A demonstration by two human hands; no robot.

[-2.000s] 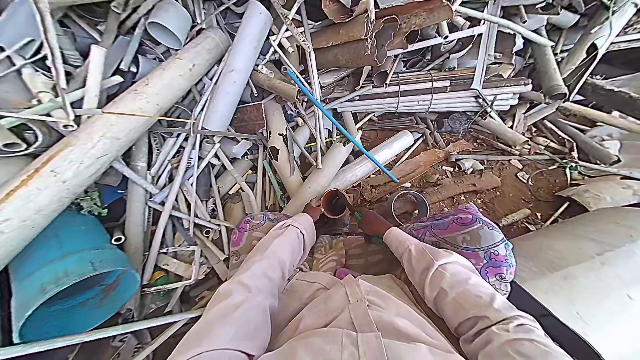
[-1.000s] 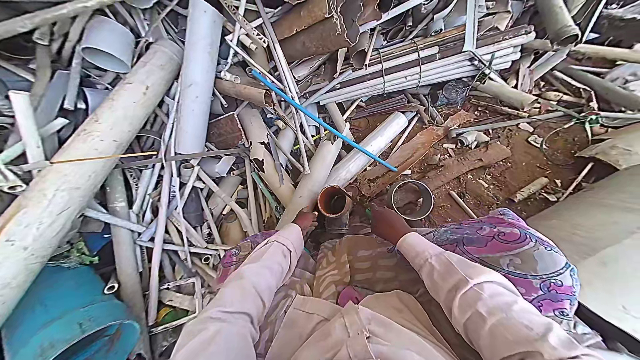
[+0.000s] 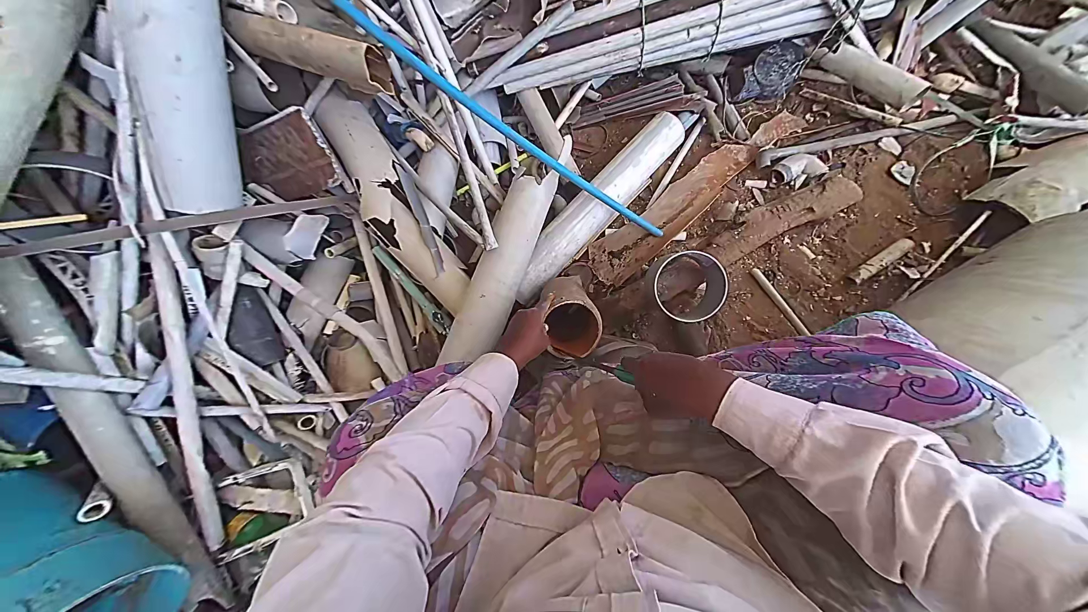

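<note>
My left hand (image 3: pixel 524 337) grips the left side of a short brown pipe piece (image 3: pixel 572 316), whose round open end faces up toward me. My right hand (image 3: pixel 680 384) is closed around a tool with a green handle (image 3: pixel 623 374); its thin dark front part points at the lower rim of the pipe piece. Whether it touches the rim cannot be told, and the kind of tool is unclear. Just beyond my right hand stands a grey pipe ring (image 3: pixel 690 286), apart from the brown piece. Patterned cloth (image 3: pixel 875 365) covers my lap.
Scrap plastic pipes lie piled ahead and to the left. A thin blue pipe (image 3: pixel 510 132) slants over a whitish pipe (image 3: pixel 608 200). Tied white pipes (image 3: pixel 612 42) lie at the back, a large teal pipe (image 3: pixel 76 544) at lower left, and a big grey pipe (image 3: pixel 1028 289) at right.
The view has shifted and come closer to the hands. The brown pipe piece stays in my left hand, and my right hand remains close to it.
</note>
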